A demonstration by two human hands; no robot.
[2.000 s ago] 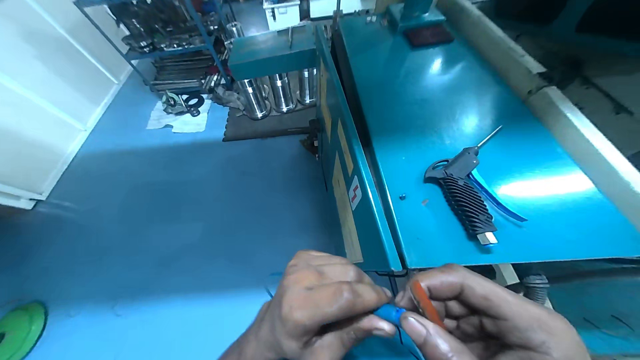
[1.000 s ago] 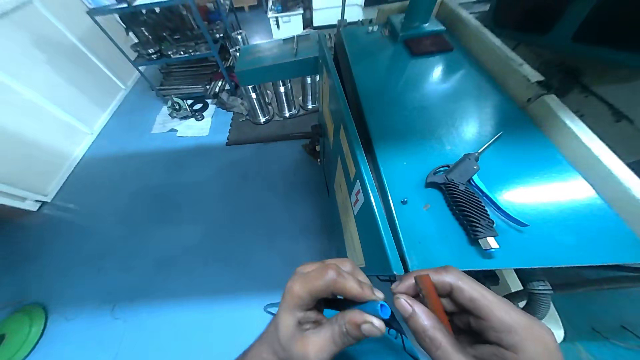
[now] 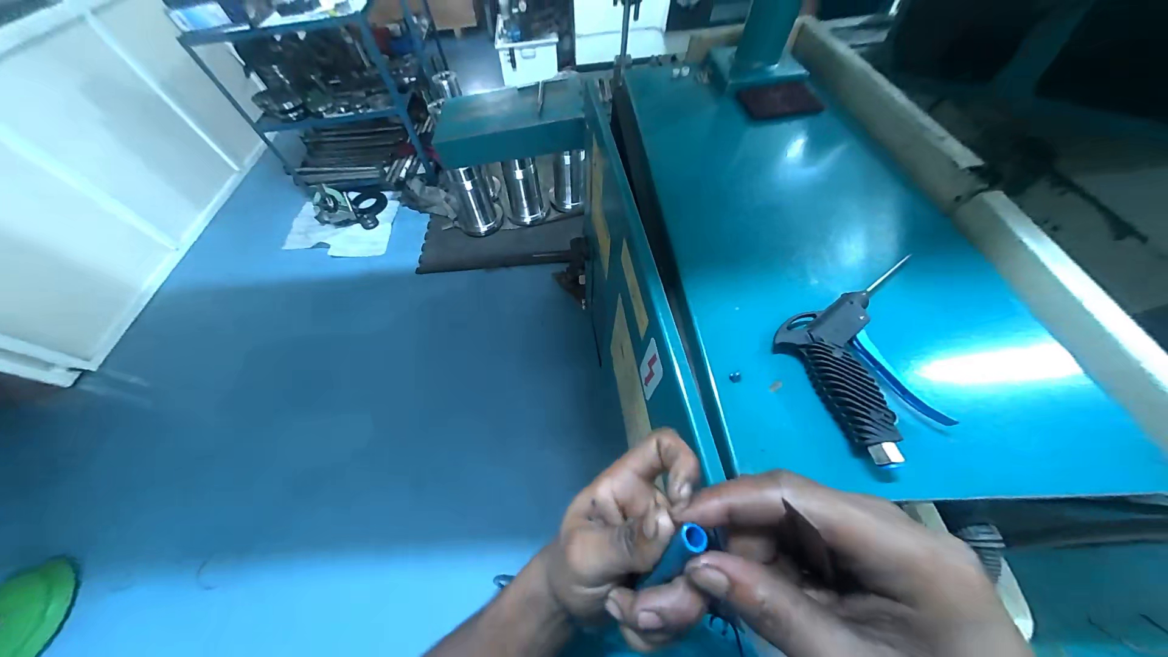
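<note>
My left hand grips a blue plastic tube, its open round end pointing up toward my right hand. My right hand meets it there, thumb and forefinger at the tube's end, with a thin dark reddish-brown piece held among the fingers. What the fingertips pinch between them is too small to tell. Beyond the hands, a black air blow gun with a blue lever and a thin metal nozzle lies on the teal metal machine top.
A teal side panel drops to the blue floor. Metal cylinders stand on a dark mat behind it. A blue shelf rack holds metal parts. A pale rail borders the machine top, and a green object lies at lower left.
The fingers of both hands have come together at the tube's open end, where a gap showed one second ago. The reddish-brown piece has turned in my right hand. The blow gun has not moved.
</note>
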